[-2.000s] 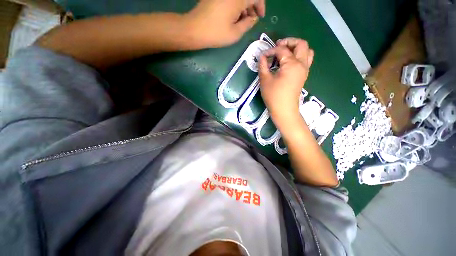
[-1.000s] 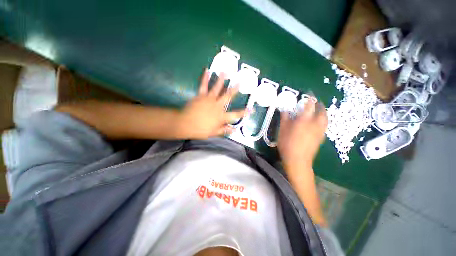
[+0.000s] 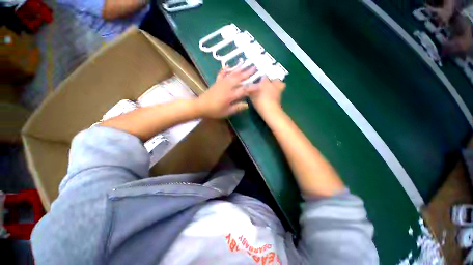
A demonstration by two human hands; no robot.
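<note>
A slanted row of several white looped housings point(image 3: 226, 37) lies on the green bench, loops toward the bench edge and heads toward the white strip. My left hand point(image 3: 227, 93) lies over the near end of the row, fingers spread and slightly blurred. My right hand point(image 3: 268, 93) is at the last housing's head, fingers bent against it; whether it grips is hidden. The two hands are close together. The pile of small white inserts point(image 3: 424, 248) is partly visible at the lower right.
An open cardboard box point(image 3: 78, 108) with white contents stands below the bench edge at left. Another housing point(image 3: 181, 5) lies at the top edge. White housings point(image 3: 462, 214) lie at far right. Another person's arm shows at top left, and hands with parts at upper right.
The view has turned toward the left of the bench. The row of housings now lies farther along the bench, away from the insert pile, and both hands have moved there with it.
</note>
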